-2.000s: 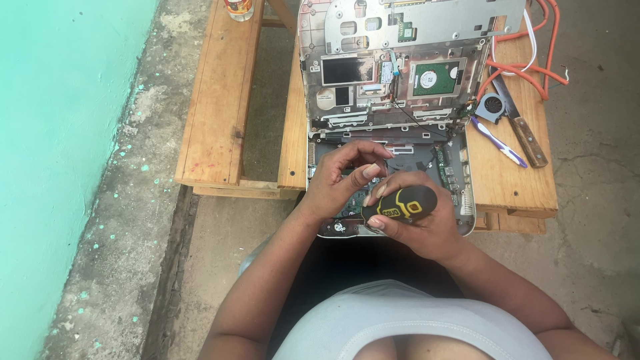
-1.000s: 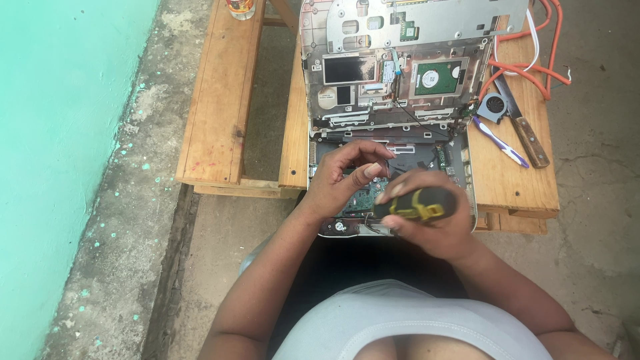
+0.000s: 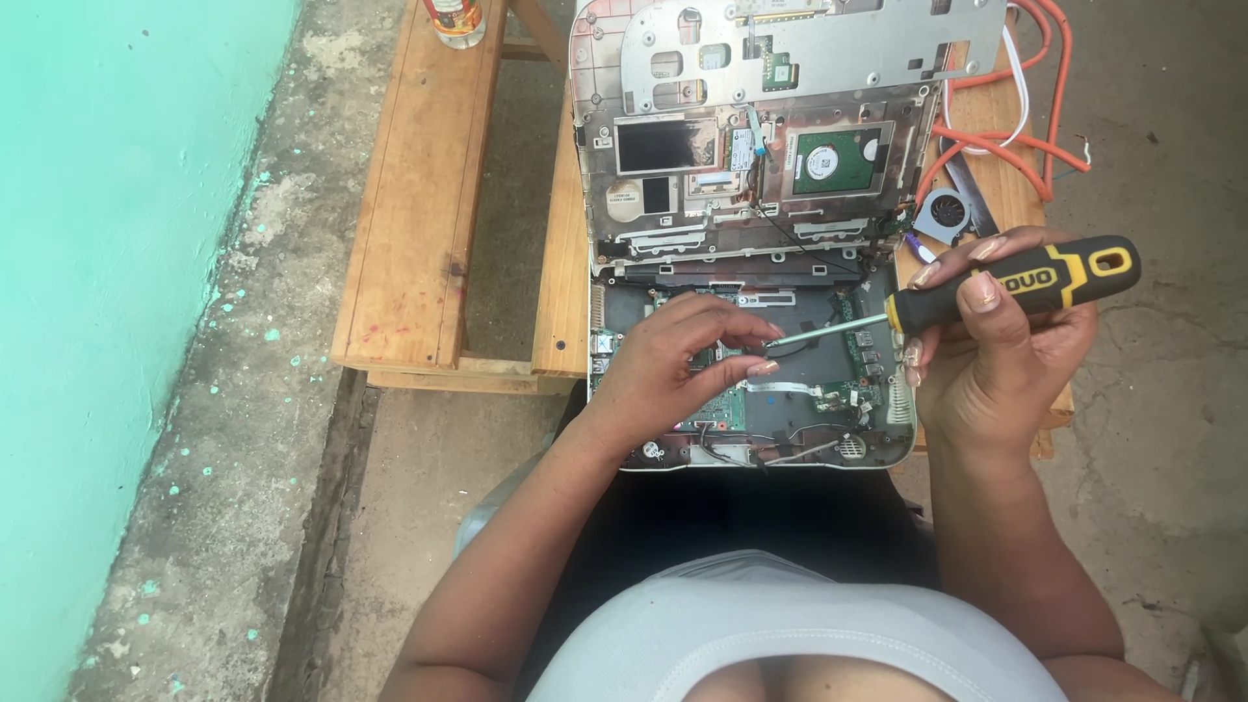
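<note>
My right hand (image 3: pixel 1004 341) grips a black and yellow screwdriver (image 3: pixel 1024 285), its metal shaft pointing left. The shaft's tip lies between the thumb and fingers of my left hand (image 3: pixel 682 356); whether these fingers pinch the tip or a small screw there cannot be told. Both hands are over the opened base of a laptop (image 3: pixel 892 414). Green circuit boards (image 3: pixel 726 409) show under and beside my left hand, with a white ribbon cable (image 3: pixel 783 388) to their right. Behind, the laptop's detached upper part (image 3: pixel 721 219) stands raised, bearing a hard drive (image 3: pixel 836 162).
On the wooden bench (image 3: pixel 1048 219) at the right lie a small cooling fan (image 3: pixel 943 215), a partly hidden knife (image 3: pixel 967 190) and orange cables (image 3: pixel 1058 107). A bottle (image 3: pixel 456 21) stands on the left bench (image 3: pixel 414 205). A green wall (image 3: pixel 117 195) is at far left.
My right hand has moved right, and the screwdriver has turned so that its shaft shows, pointing left to my left hand's fingertips. My left hand has stayed in about the same place.
</note>
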